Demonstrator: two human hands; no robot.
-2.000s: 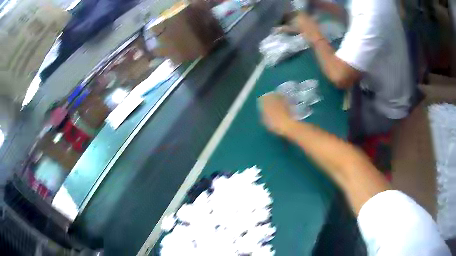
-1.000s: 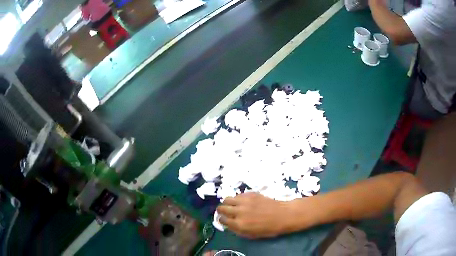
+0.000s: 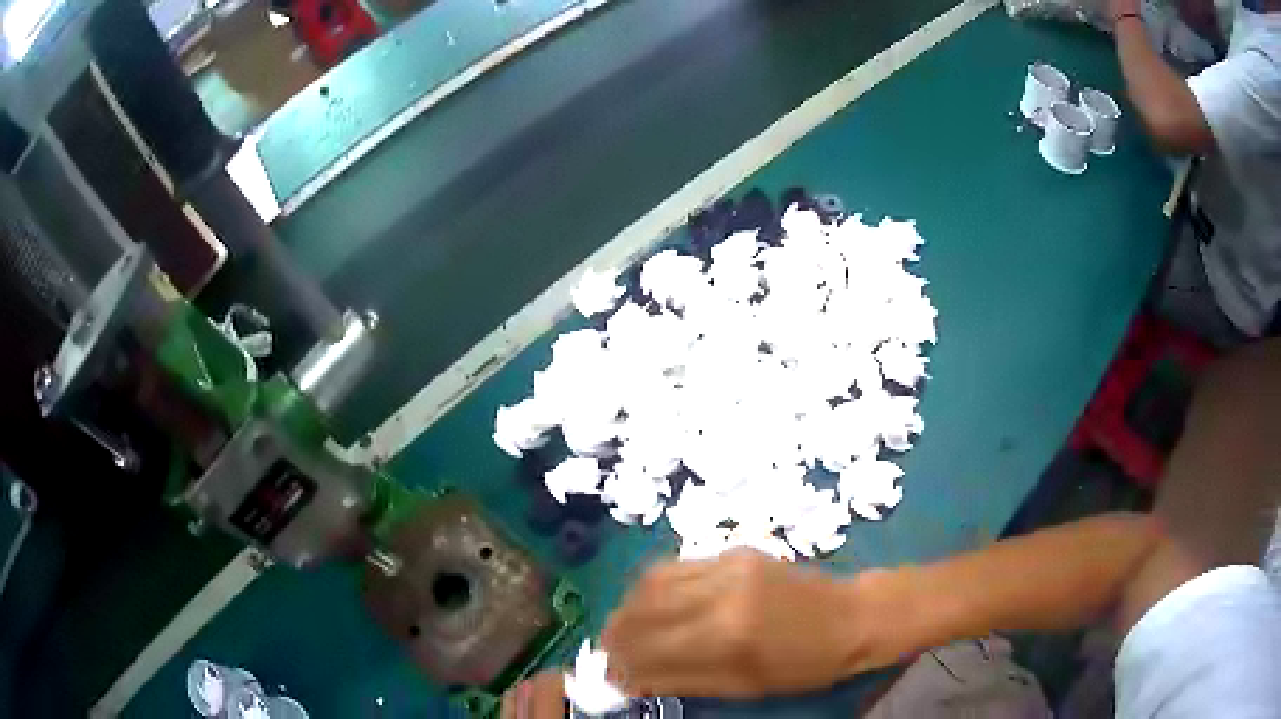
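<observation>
My right hand [image 3: 738, 625] is at the bottom centre, its fingers closed on a bright white lobed insert [image 3: 596, 683]. A cup rim [image 3: 660, 707] shows just below it at the bottom edge, mostly hidden. My left hand [image 3: 534, 697] is mostly cut off by the bottom edge; a finger shows beside the insert, and it appears to hold the cup. A large heap of white inserts [image 3: 745, 379] lies just beyond my right hand. Dark round parts [image 3: 738, 218] lie along the heap's far and left sides.
The green press stands at left, with its brown base plate [image 3: 457, 590] and silver round part [image 3: 337, 363]. Cups [image 3: 232, 691] stand at bottom left; three more cups [image 3: 1068, 136] stand at upper right. A neighbour's arm [image 3: 1159, 84], red stool [image 3: 1145, 393] and conveyor [image 3: 562, 155] also show.
My right hand has moved from the heap's near edge down to the cup rim with a white insert. More of my left hand shows. The view has shifted, showing cups at bottom left.
</observation>
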